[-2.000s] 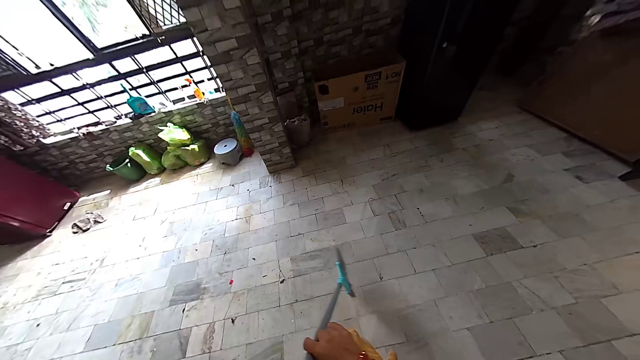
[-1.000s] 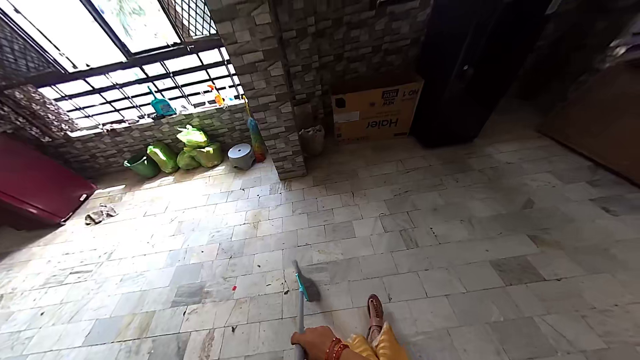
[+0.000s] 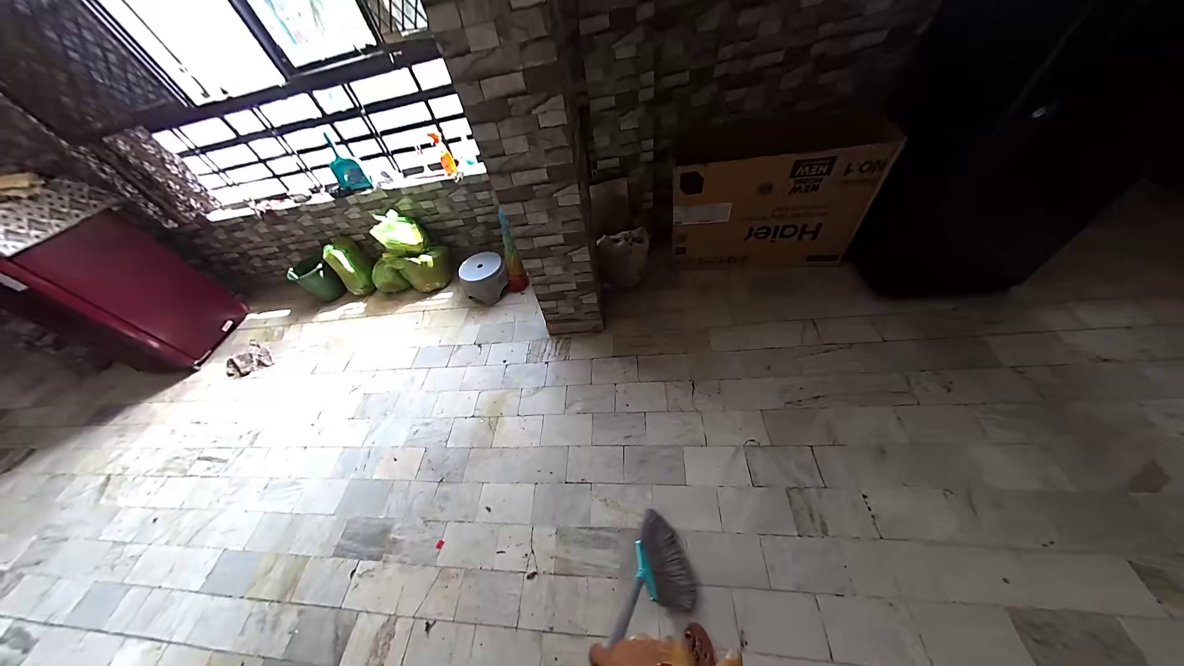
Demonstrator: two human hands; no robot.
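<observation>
At the bottom edge, my right hand is closed around the grey handle of a broom. The broom head has dark grey bristles and a turquoise base, and rests low over the tiled floor, just beyond the hand. Part of a brown sandal shows right of the hand. A small red scrap lies on the tiles to the left of the broom, with dark specks scattered around. My left hand is out of view.
A stone-clad pillar stands ahead, a cardboard box and dark cabinet-like object to its right. Left are a grey stool, green bags, a green bucket, a crumpled cloth and a maroon appliance.
The broom head has swung from the left of the foot, its bristles now pointing up and right. My right hand keeps hold of the handle and sits lower in view.
</observation>
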